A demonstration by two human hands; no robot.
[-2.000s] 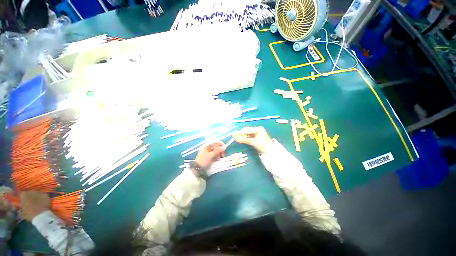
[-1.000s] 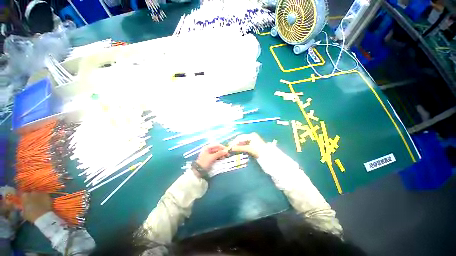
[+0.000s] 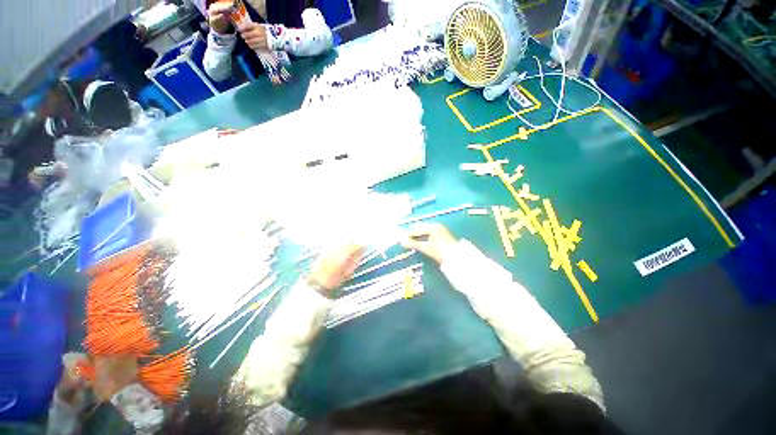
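My left hand (image 3: 339,265) is over the white leads in front of me; its fingertips wash out in glare. My right hand (image 3: 432,241) is beside it, fingers bent and pointing left, near the ends of the white leads. I cannot tell whether either hand holds a lead. Several white leads (image 3: 374,297) lie side by side on the green mat below my hands, with a yellow piece (image 3: 409,284) across their right part. A glaring white pile (image 3: 357,217) lies behind my hands. Short yellow strips (image 3: 557,242) lie loose to the right.
A fanned white pile (image 3: 223,280), orange wires (image 3: 119,306) and a neighbour's hand (image 3: 112,374) are at left. A blue bin (image 3: 109,229) and an overexposed cream tray (image 3: 400,144) stand behind. A fan (image 3: 478,44) is at the back. Another person's hands (image 3: 253,36) hold orange wires opposite.
The view has turned, shifting the left side rightward and showing the person opposite. My hands were together at a small piece; now they are apart, the left over the leads.
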